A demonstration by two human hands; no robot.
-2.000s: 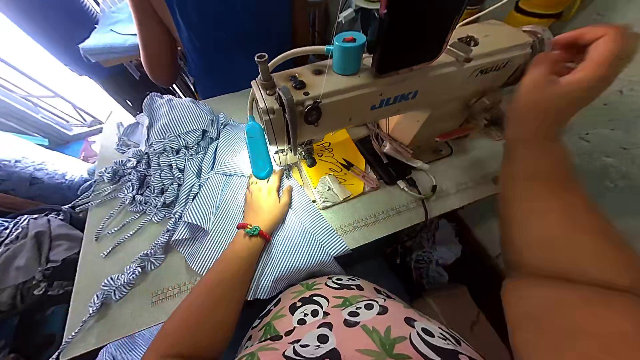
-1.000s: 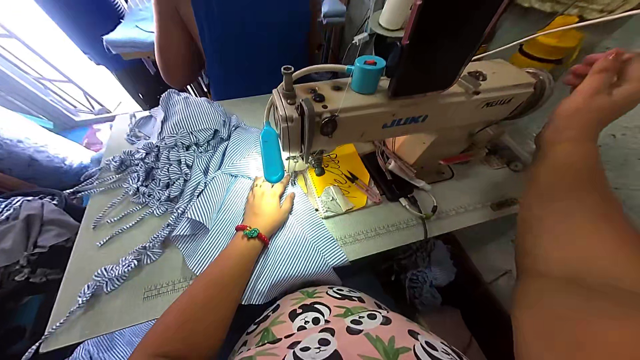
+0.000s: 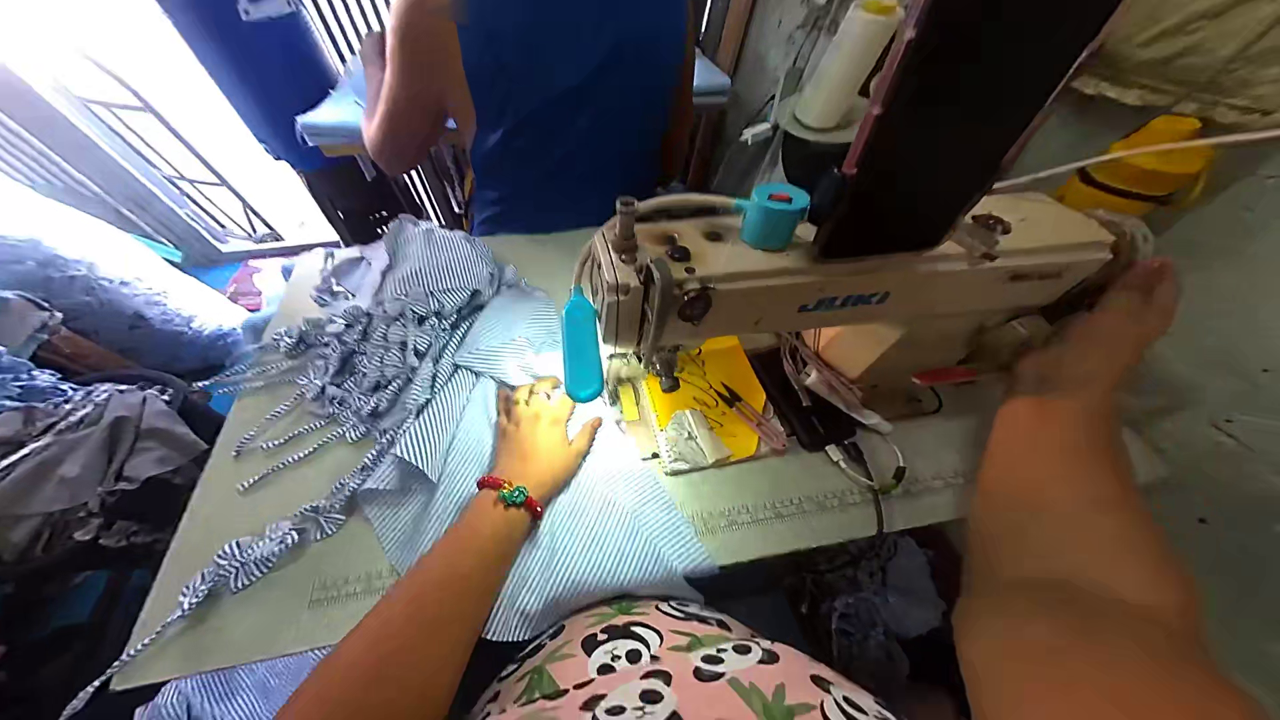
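My left hand (image 3: 540,440), with a red beaded bracelet at the wrist, lies flat on blue-and-white striped fabric (image 3: 600,530), fingers spread, just left of the needle area. A Juki sewing machine (image 3: 740,290) stands over the table. Its lit turquoise lamp (image 3: 581,350) hangs beside my fingertips. My right hand (image 3: 1100,320) is at the handwheel (image 3: 1125,235) on the machine's right end; it is blurred, and whether the fingers grip the wheel is hidden. Striped gathered strips and ties (image 3: 370,370) are heaped on the fabric's left.
On the table (image 3: 250,620), right of the needle, lie a yellow paper (image 3: 725,375), small scissors (image 3: 750,415) and a black phone-like device (image 3: 800,400) with cables. A dark panel (image 3: 960,110) rises above the machine. A person in blue (image 3: 575,110) stands behind the table. Thread cone (image 3: 850,65) behind.
My right hand, raised off to the right of the handwheel a second ago, has come down to it. My left hand stays on the striped fabric. The person's arm behind the table has shifted.
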